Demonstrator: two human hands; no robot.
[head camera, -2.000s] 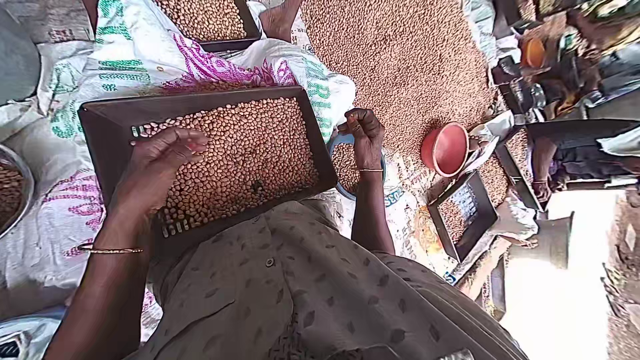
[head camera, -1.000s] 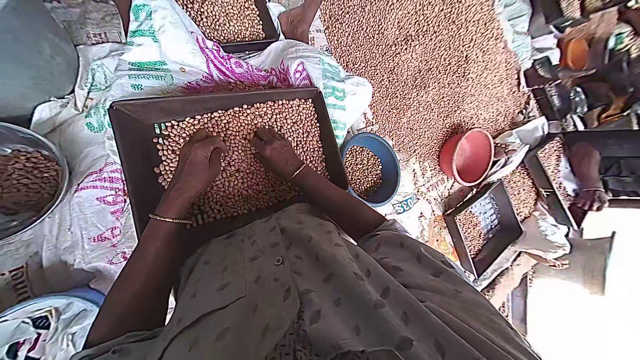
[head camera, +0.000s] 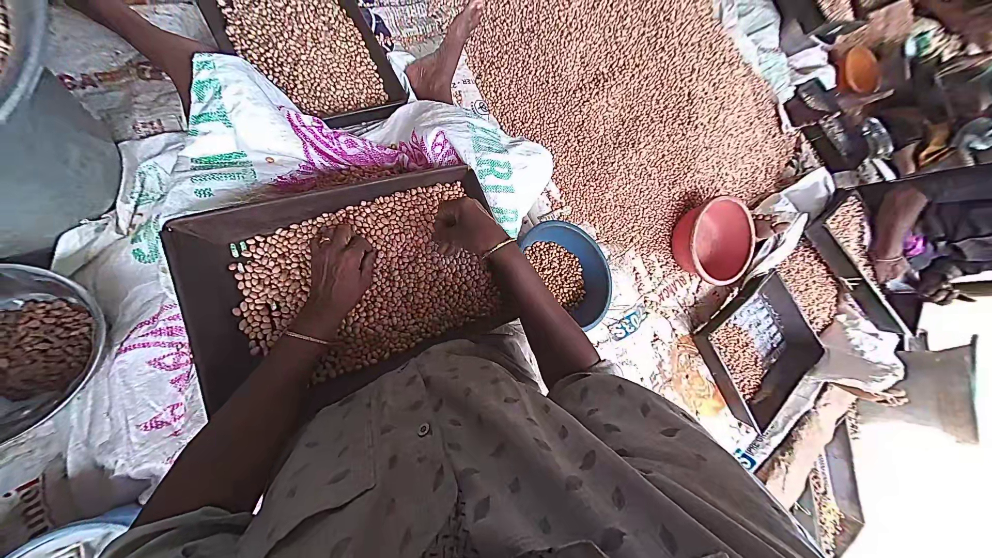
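Note:
A dark rectangular tray (head camera: 203, 310) lies tilted across my lap, with a layer of brown nuts or beans (head camera: 411, 287) spread in it. My left hand (head camera: 339, 271) rests on them left of the middle, fingers bent down among them. Near the tray's upper right corner, my right hand (head camera: 465, 227) is curled just over the layer; its fingertips are partly hidden, and I cannot tell whether it holds any. A small green and white piece (head camera: 237, 249) lies by the tray's left side. Right of the tray stands a blue bowl (head camera: 598, 271) partly filled with the same kind of nuts.
A large heap of nuts (head camera: 620, 108) spreads beyond the blue bowl, with a red bowl (head camera: 721, 240) at its edge. Another tray (head camera: 399, 93) stands ahead between a person's feet. At left is a metal basin (head camera: 97, 310); at right, more trays (head camera: 798, 349) and a person's arm (head camera: 895, 232).
My right hand was above the blue bowl two seconds ago, then came into the tray beside my left hand. Now it has moved toward the tray's upper right corner, farther from the left.

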